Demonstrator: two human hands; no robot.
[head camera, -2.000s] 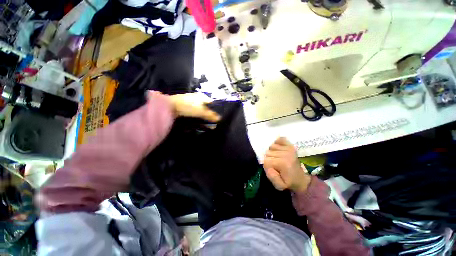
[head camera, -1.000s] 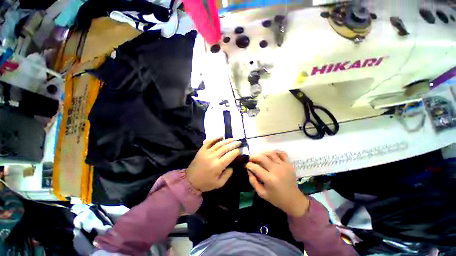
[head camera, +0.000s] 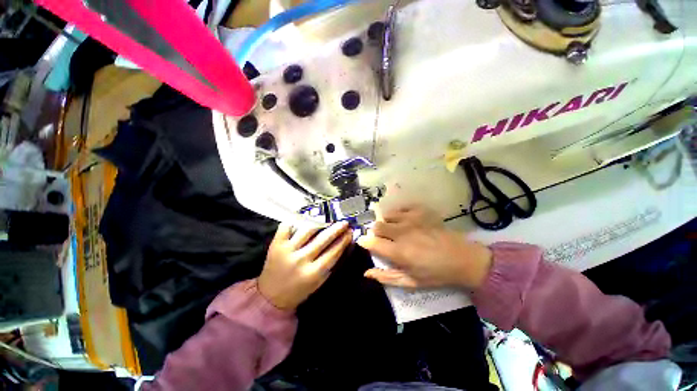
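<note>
The black fabric (head camera: 183, 229) lies on the table left of the sewing machine and runs under my hands toward my lap. My left hand (head camera: 304, 263) presses on the work just in front of the presser foot (head camera: 353, 210), fingers bent. My right hand (head camera: 416, 248) is right beside it, with fingertips close to the foot, pinching the edge of the work. A small pale piece shows between my fingertips. The needle point and the stitch line are hidden by the fingers and metal parts.
The cream sewing machine head (head camera: 428, 114) fills the upper right. Black scissors (head camera: 497, 195) lie on the bed right of my right hand. A bright pink holder (head camera: 191, 65) juts in at the upper left. Cardboard with orange tape (head camera: 95, 260) lies at the left.
The view has moved closer to the machine head. Both my hands have moved from the bed's front edge up to the presser foot with the work. The scissors stay on the bed.
</note>
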